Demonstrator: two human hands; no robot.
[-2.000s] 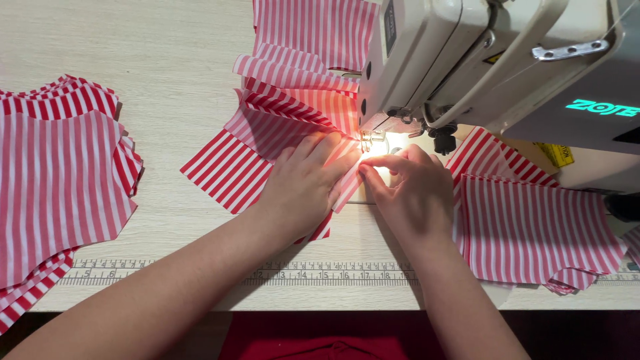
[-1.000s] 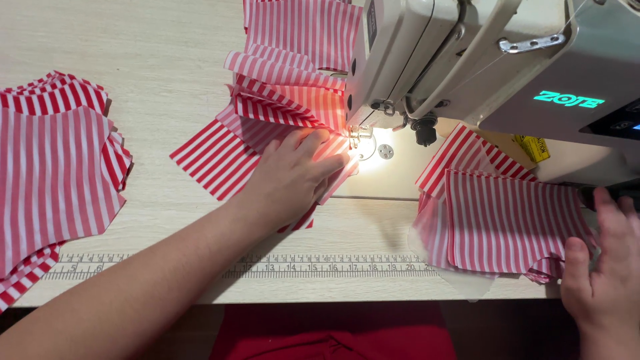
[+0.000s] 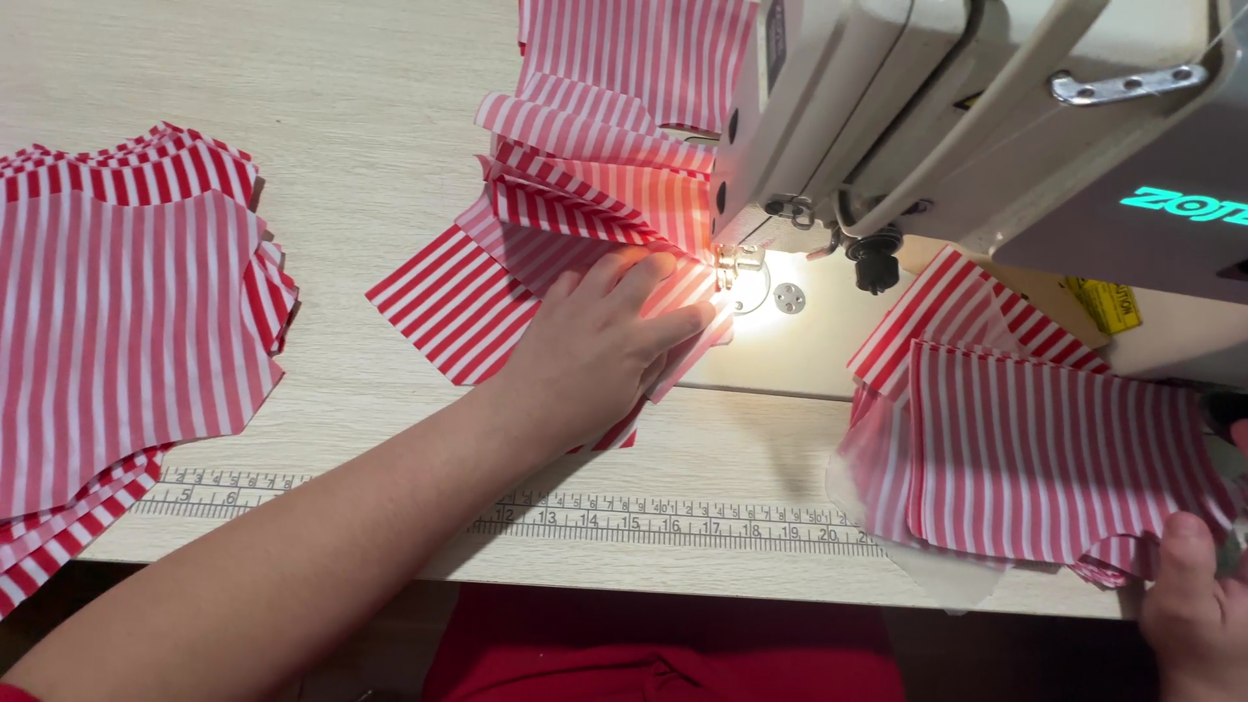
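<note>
My left hand (image 3: 609,336) lies flat, fingers spread, on red-and-white striped fabric (image 3: 604,210) at the lit presser foot (image 3: 736,261) of a sewing machine (image 3: 897,107). That fabric is folded in layers and runs back along the left of the machine head. At the right edge my right hand (image 3: 1194,604) is partly out of view, its thumb by the lower right corner of a stack of striped fabric pieces (image 3: 1053,448). Its other fingers are mostly cut off, so whether it grips anything cannot be told.
A pile of cut striped pieces (image 3: 127,322) lies at the far left. A printed ruler strip (image 3: 682,522) runs along the table's front edge. The machine head overhangs the upper right. A yellow warning label (image 3: 1107,304) sits behind the right stack.
My right hand has left the presser foot and moved right, to the edge of the right stack. My left hand has stayed on the fabric beside the foot.
</note>
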